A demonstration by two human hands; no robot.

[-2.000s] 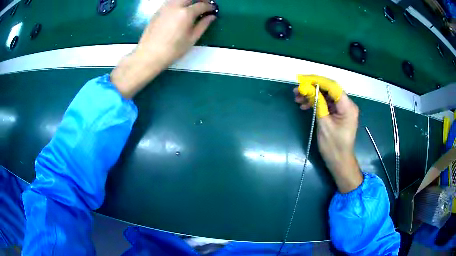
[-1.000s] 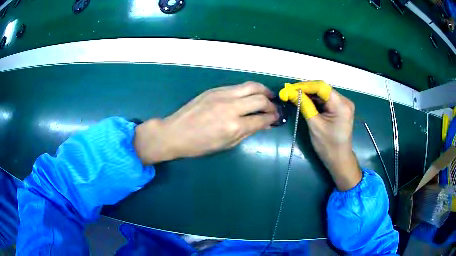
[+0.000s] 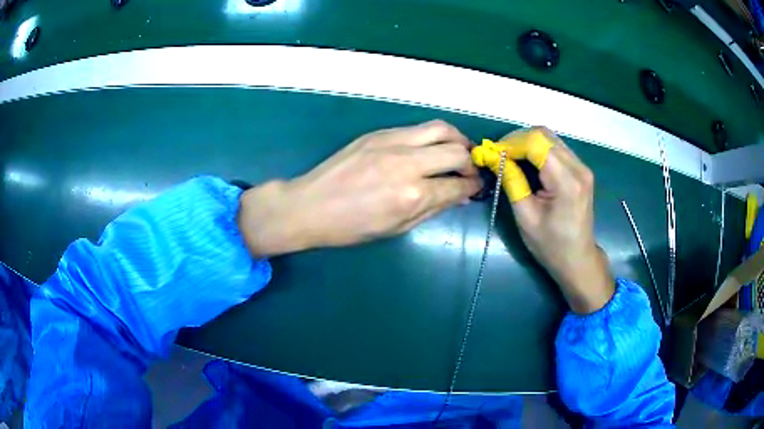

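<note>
My left hand (image 3: 369,188), bare, holds a round black part (image 3: 484,184) by its edge; the fingers hide most of it. My right hand (image 3: 557,197) wears yellow finger covers on thumb and finger. It pinches the top of a long thin beaded magnet stick (image 3: 480,289), which hangs down across the bench to its near edge. The yellow fingertips touch or nearly touch the black part. Whether a single magnet sits between them cannot be told.
Green bench top (image 3: 352,318); white rail (image 3: 335,74) beyond it. Green belt (image 3: 419,29) carries several black parts (image 3: 538,50). Spare magnet sticks (image 3: 670,226) lie at the bench's right end, near an open carton (image 3: 687,348) with a clear plastic pack (image 3: 727,342).
My left hand has come back from the belt with a black part and now holds it at my right fingertips. My right hand has shifted slightly left. Parts on the belt have moved left.
</note>
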